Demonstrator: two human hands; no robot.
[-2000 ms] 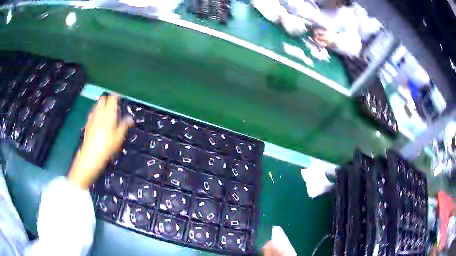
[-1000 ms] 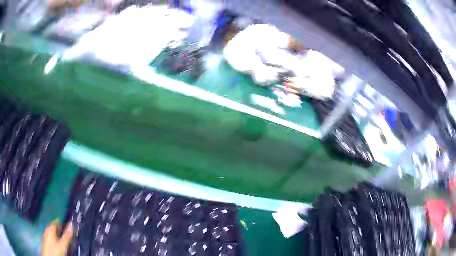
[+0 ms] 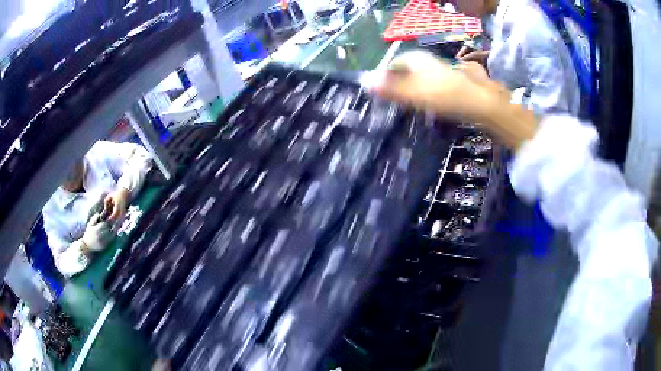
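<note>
A black blister tray (image 3: 290,196) with rows of small parts fills the middle, tilted and motion-blurred. My right hand (image 3: 449,90) is at its far right edge, fingers closed on the rim; something small and white shows at the fingertips. A small blurred skin-coloured patch at the bottom edge, by the tray's near left side, looks like a fingertip of my left hand (image 3: 161,364); the rest is out of the picture. Another tray or stack of trays (image 3: 464,190) with round parts in pockets lies below and right of the held tray.
A person in a pale smock (image 3: 98,199) works across the green surface at left. Another person in a pale smock (image 3: 533,54) is at upper right, near a red perforated tray (image 3: 429,20). A grey post (image 3: 148,134) stands at left. A dark blue-grey area lies at lower right.
The view has swung right, past the stacked trays. The blister tray is off the bench and raised. My right hand has come up onto its far edge; my left hand has nearly left view.
</note>
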